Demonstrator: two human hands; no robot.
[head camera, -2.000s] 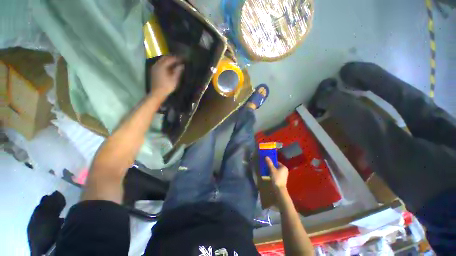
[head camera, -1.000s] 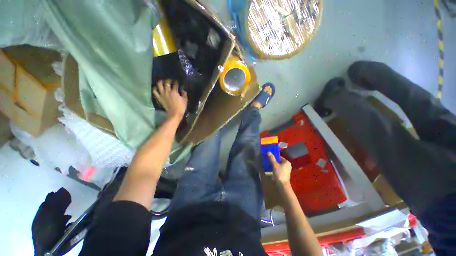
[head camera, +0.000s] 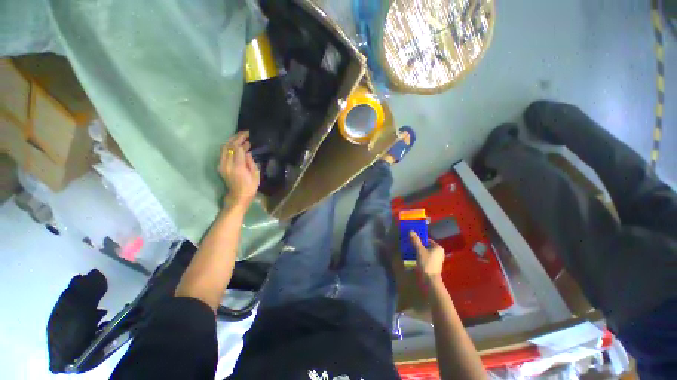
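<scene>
My left hand (head camera: 239, 172) is at the edge of the pale green woven sack (head camera: 148, 96), beside the open carton (head camera: 319, 167) with black pieces (head camera: 266, 119) inside. Its fingers are bent; whether they grip the sack is unclear. My right hand (head camera: 430, 260) holds the blue tape dispenser with an orange end (head camera: 413, 234), over a red surface. An orange tape roll (head camera: 361, 119) with a pale centre lies on the carton flap. A yellow roll (head camera: 260, 58) lies among the black pieces.
A large round bundle (head camera: 436, 41) with a shiny top is at the top. Another person's dark-trousered legs (head camera: 571, 215) are at the right, beside a grey-edged frame (head camera: 512, 241) around the red surface (head camera: 475, 260). Brown cartons (head camera: 37, 130) are at the left. A black chair-like object (head camera: 141, 297) is lower left.
My left hand has come out from over the black pieces and moved left to the sack's edge. My right hand still holds the dispenser. The view has shifted slightly.
</scene>
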